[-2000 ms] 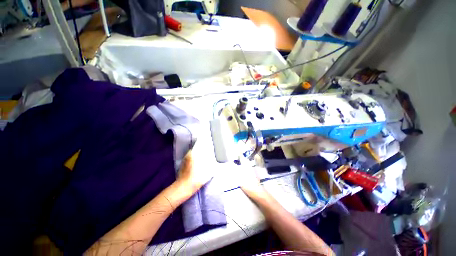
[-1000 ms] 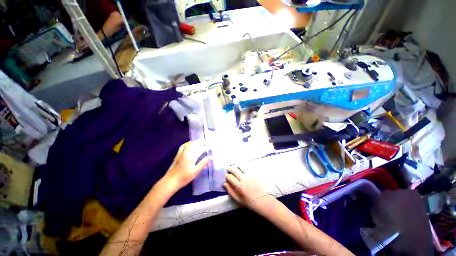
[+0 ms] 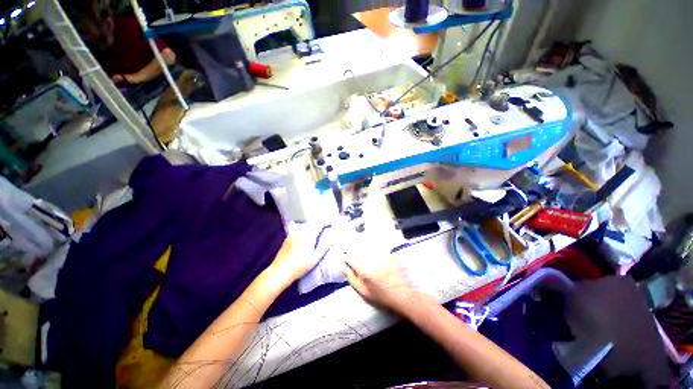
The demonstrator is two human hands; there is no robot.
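The dark purple garment (image 3: 220, 251) lies heaped on the white table left of the needle, partly over its front edge. A pale lilac-grey strip (image 3: 323, 275) runs along its right side. My left hand (image 3: 300, 254) is on the strip, with fingertips washed out by glare; it appears to hold the strip. My right hand (image 3: 376, 279) rests at the strip's right edge, fingers bent; whether it grips the cloth is unclear. The sewing machine (image 3: 448, 144) has a white head with a blue stripe. Its presser foot and needle area (image 3: 357, 216) is just beyond my fingertips.
A black phone (image 3: 412, 209), blue-handled scissors (image 3: 480, 251) and a red object (image 3: 561, 222) lie right of the needle. A red-rimmed basket (image 3: 558, 262) holds purple pieces at the lower right. Yellow cloth (image 3: 144, 346) shows under the garment. A person (image 3: 137, 53) sits behind at upper left.
Since one second ago the camera view has shifted. The strip's lower end, flat and straight before, now looks bent and bunched between my hands. Both hands stay at the strip.
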